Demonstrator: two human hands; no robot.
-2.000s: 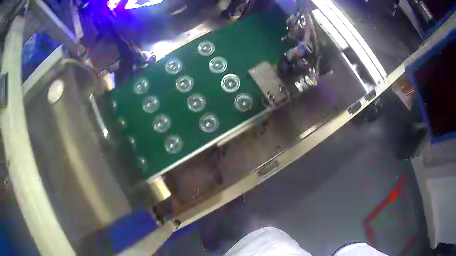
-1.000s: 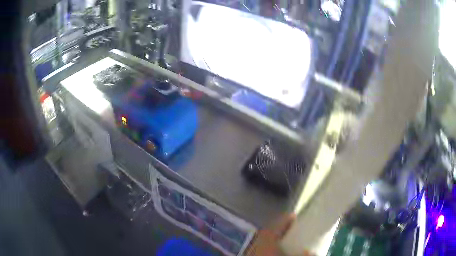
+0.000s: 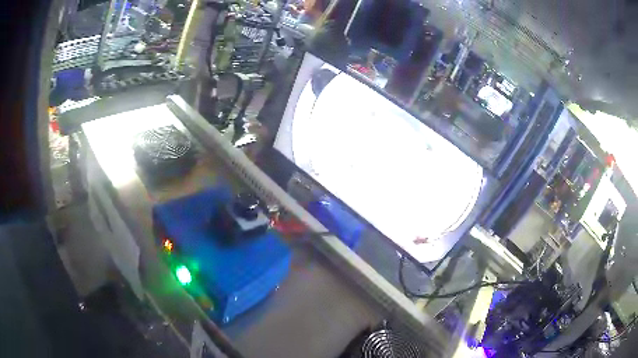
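No hand is in view. Nearest in front stands a blue box (image 3: 231, 255) on a brownish-grey cabinet top (image 3: 308, 318). Its front shows red digits and a bright green light. A small black and silver item (image 3: 246, 215) sits on top of it. Behind the cabinet a large black-edged monitor (image 3: 385, 157) stands tilted in view, glaring white with faint large ring outlines. A round wire fan guard (image 3: 162, 145) is set in the cabinet top at the left, and another fan guard (image 3: 390, 346) shows at the bottom edge.
A pale raised rail (image 3: 301, 213) runs along the cabinet's back edge. Black cables (image 3: 434, 292) hang below the monitor. A dark machine cluster with violet light (image 3: 521, 318) is at the lower right. Metal racks (image 3: 238, 49) stand behind at upper left. A dark vertical edge fills the far left.
The view has swung from the green belt with clear round parts to the cabinet top and monitor. The pale slanting bar and the blurred hand at its lower end have left the picture.
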